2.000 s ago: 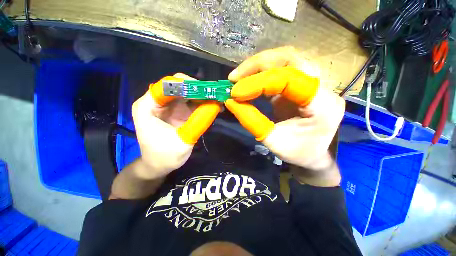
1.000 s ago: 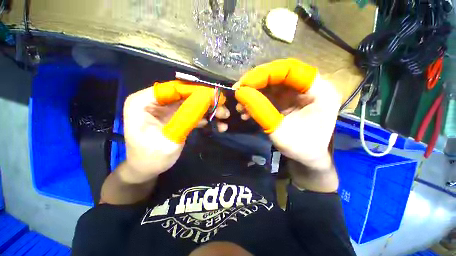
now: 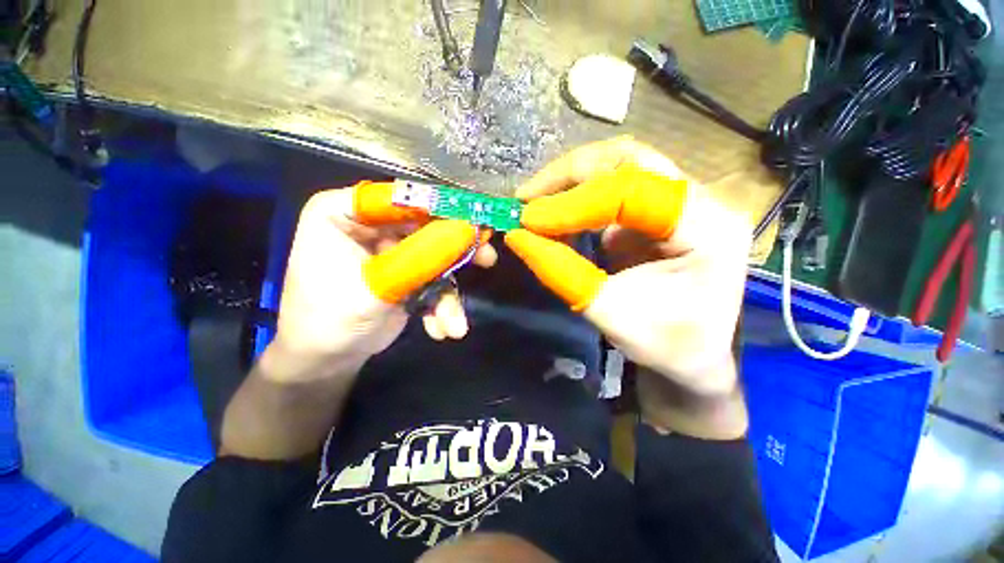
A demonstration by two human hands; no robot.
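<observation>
A thin green circuit board (image 3: 481, 207) is held level in front of the bench edge, its face with white print showing. A silver USB-A plug (image 3: 412, 194) is on its left end. My left hand (image 3: 352, 264), with orange finger cots, pinches the board near the plug. Thin lead wires (image 3: 467, 260) hang from the board's lower edge by my left thumb. Something black shows among my left lower fingers. My right hand (image 3: 650, 253), also in orange cots, holds the right end, which its fingertips cover.
The soldering iron tip (image 3: 484, 50) points down over silver solder specks (image 3: 495, 127). Right of them are a cream pad (image 3: 599, 88), a black cable with plug (image 3: 705, 101), coiled black cords (image 3: 853, 121) and red-handled pliers (image 3: 945, 275). Blue bins (image 3: 848, 440) stand below.
The board was edge-on one second ago and now shows its printed face. More of the iron, cream pad and bench top has come into view.
</observation>
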